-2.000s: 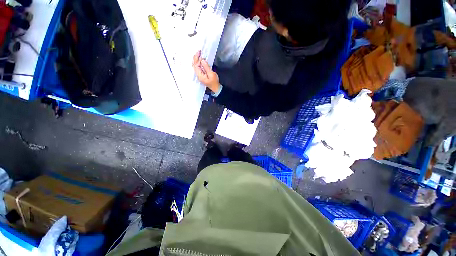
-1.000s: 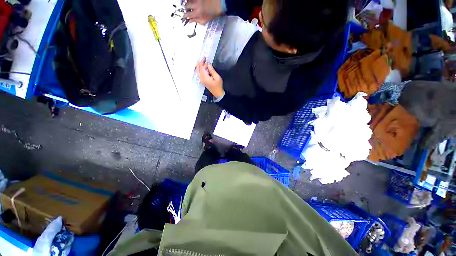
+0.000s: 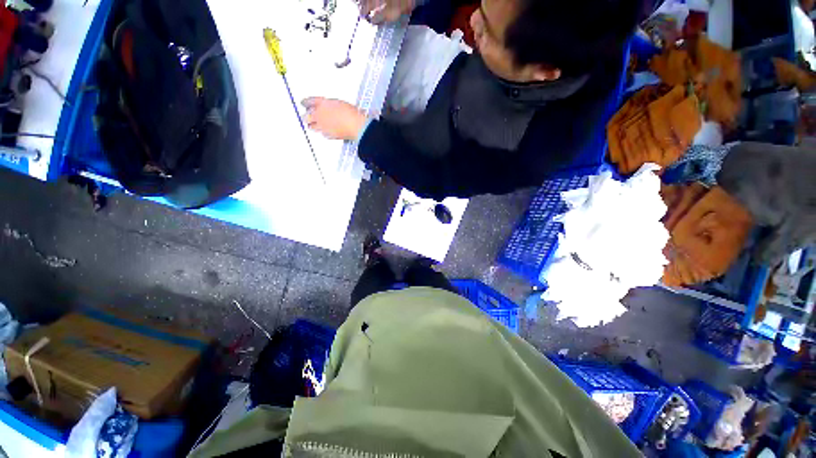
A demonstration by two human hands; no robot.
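Neither of my hands is in view; only my green jacket shows at the bottom. A long screwdriver (image 3: 284, 79) with a yellow handle and thin shaft lies on the white tabletop (image 3: 277, 192). Small dark metal parts (image 3: 320, 18) lie at the table's top edge in view. A person in a dark jacket (image 3: 474, 116) leans at the table's right side. One of that person's hands (image 3: 335, 118) is beside the screwdriver shaft; the other, partly cut off, is near the small parts.
A black bag (image 3: 170, 107) stands on the table's left end. White cloth (image 3: 608, 246) is heaped at a blue crate (image 3: 537, 224). Rust-orange pieces (image 3: 658, 125) lie at right. A cardboard box (image 3: 107, 362) is at lower left. More blue crates (image 3: 488, 300) surround me.
The other person's near hand has moved left over the tabletop to the screwdriver shaft. Their far hand has shifted right from the small parts, and their head has turned. The screwdriver has stayed in place.
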